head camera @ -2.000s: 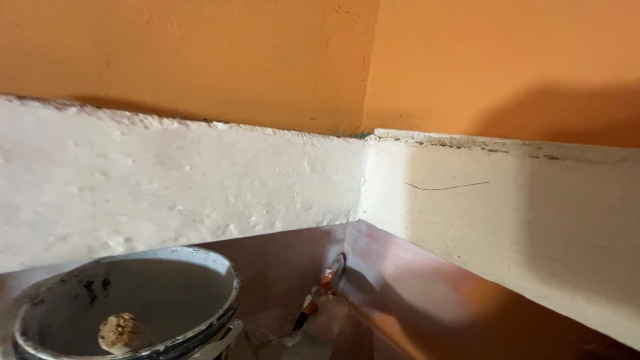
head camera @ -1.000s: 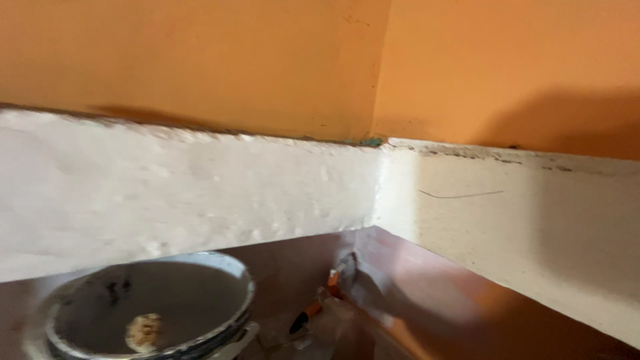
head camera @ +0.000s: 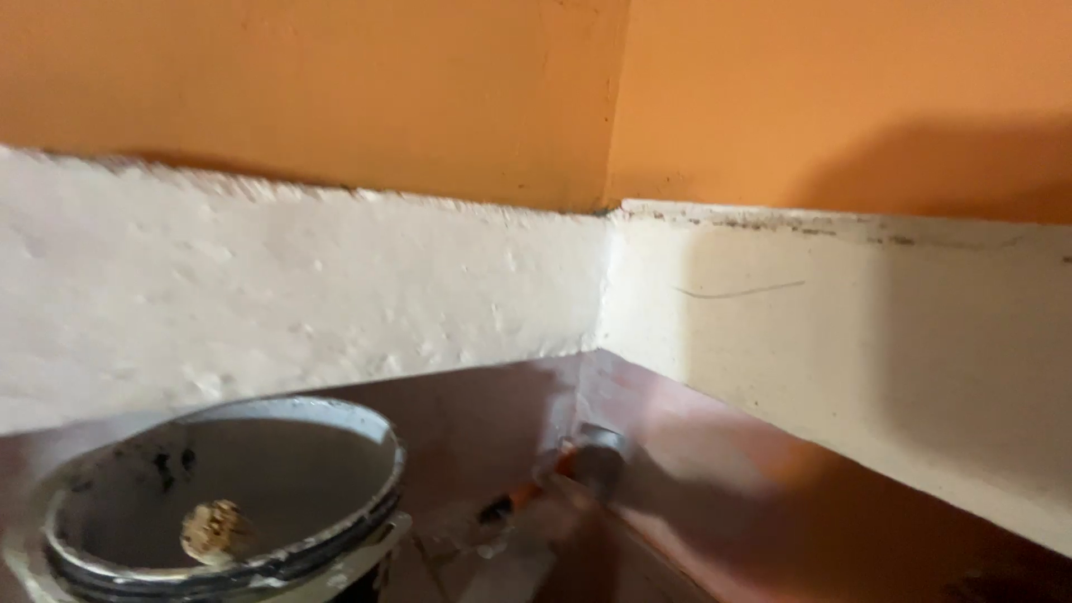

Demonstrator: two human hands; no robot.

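Neither my left hand nor my right hand is visible. At the lower left stands a paint-stained bucket (head camera: 385,502) with dark smears on its inner wall. The round, rough, tan end of an object (head camera: 213,532) shows inside it, near the front rim. To the right of the bucket is a blurred tool with an orange and black handle (head camera: 511,502) and a rounded greyish part at its upper end, low in the corner; its exact kind cannot be told.
Orange walls (head camera: 419,92) meet in a corner above a rough white band (head camera: 335,285). The smoother right-hand band (head camera: 779,335) has a thin curved line on it. Below lies a glossy reddish-brown surface (head camera: 712,519). A dark shadow falls across the right wall.
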